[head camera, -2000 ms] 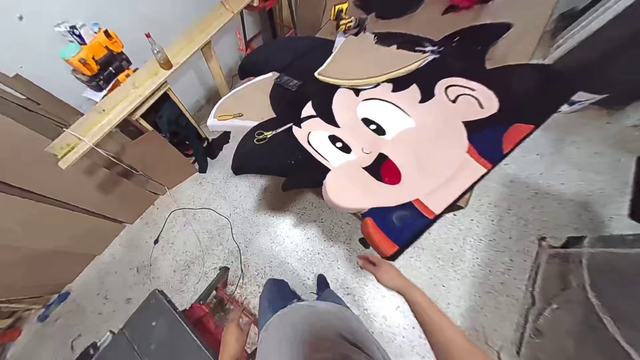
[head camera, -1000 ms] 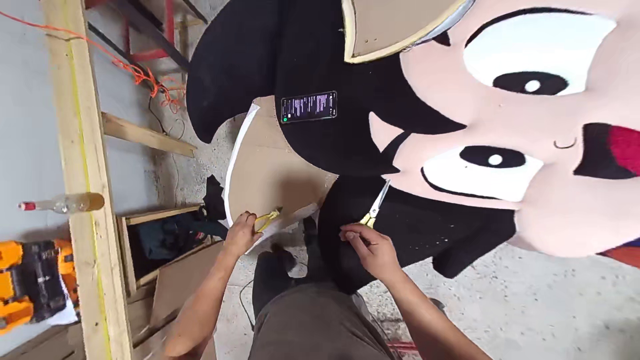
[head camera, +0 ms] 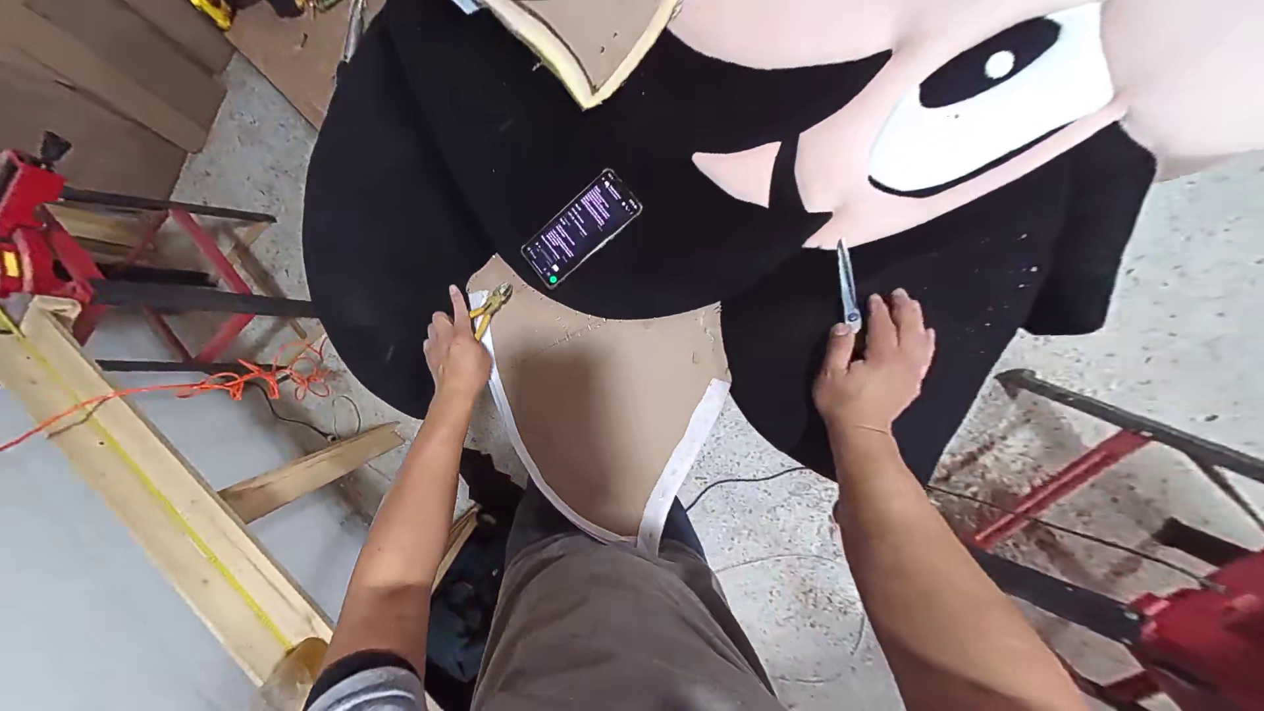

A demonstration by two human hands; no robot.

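Observation:
My left hand is at the handles of yellow-handled cutting pliers, over the left edge of a tan panel with white edging; whether it grips them I cannot tell. My right hand covers the handles of scissors, whose blades point up over the black part of a large cartoon-face panel; its grip is partly hidden. A phone with a lit screen lies on the black part between the hands. Another tan piece with a yellowish edge lies above the phone.
A wooden beam runs along the left, with tangled orange cord beside it. Red and black metal stands are at left, and another at lower right. A thin black cable crosses the speckled floor.
The view has moved in close to the panel and turned. Two seconds ago both hands were away from the tools; now they are at the pliers and scissors.

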